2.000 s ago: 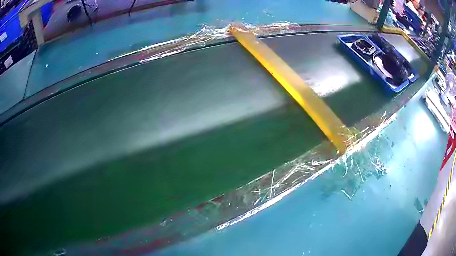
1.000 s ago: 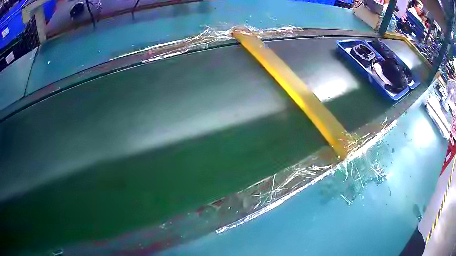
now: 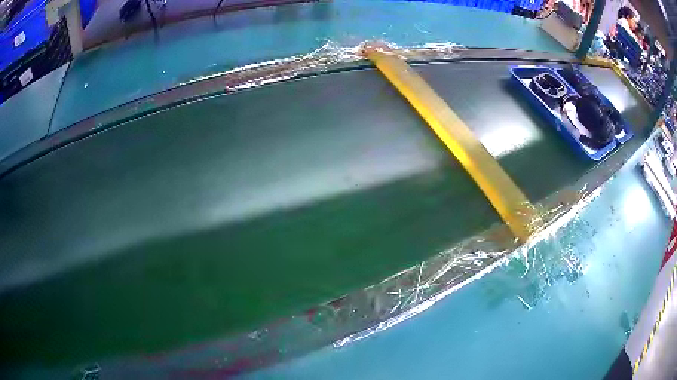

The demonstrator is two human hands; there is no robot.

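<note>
No hand is in the picture. A green conveyor belt (image 3: 223, 185) runs across the view from lower left to upper right. A yellow stop bar (image 3: 453, 141) lies across it. Beyond the bar, at the upper right, a blue tray (image 3: 545, 113) lies on the belt. Black headphones (image 3: 594, 119) lie in the tray over a white area. A smaller dark item (image 3: 549, 85) lies at its far left end; I cannot tell what it is.
Frayed clear tape (image 3: 438, 271) lines the near belt edge and both bar ends. A teal ledge (image 3: 460, 326) runs along the near side, another (image 3: 275, 37) along the far side. Blue bins (image 3: 30, 33) stand at the upper left. A green post (image 3: 592, 30) stands at the upper right.
The whole view has shifted, so the bar, tray and belt edges sit slightly further right and lower. The tray shows no clear movement relative to the bar.
</note>
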